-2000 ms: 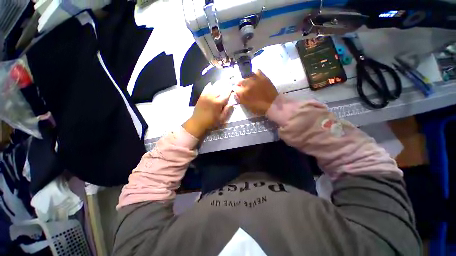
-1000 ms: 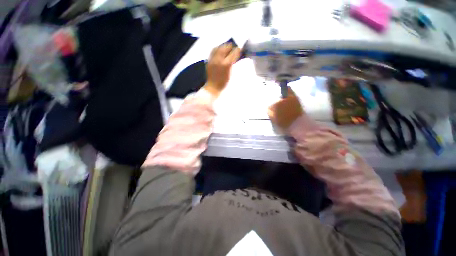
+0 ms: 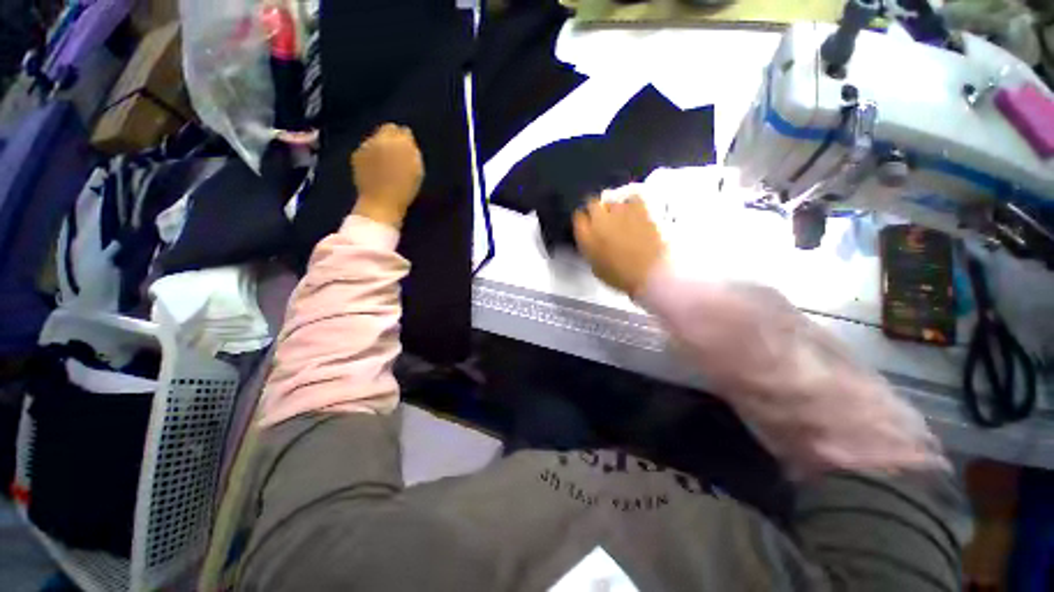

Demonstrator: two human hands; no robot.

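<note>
My left hand point(image 3: 390, 174) is curled over the large black panel point(image 3: 439, 243) with a thin white stripe, which hangs over the table's left side. Whether its fingers grip the cloth is unclear. My right hand point(image 3: 621, 243), blurred, is at the lower edge of several small black cut pieces point(image 3: 653, 137), left of the needle. Its fingers touch or lie over a black piece; a grip cannot be made out. The white sewing machine point(image 3: 809, 116) with a blue stripe stands at the right, with no hand at its presser foot point(image 3: 809, 222).
A phone point(image 3: 919, 283) and black-handled scissors point(image 3: 997, 368) lie right of the machine's needle area. A pink object point(image 3: 1026, 119) sits on the machine. A white perforated basket point(image 3: 185, 434) with dark cloth stands lower left. A clear bag point(image 3: 231, 87) is upper left.
The view has shifted left. My left hand has moved from the small pieces beside the machine to the large black panel. My right hand has left the presser foot and moved left to the small pieces.
</note>
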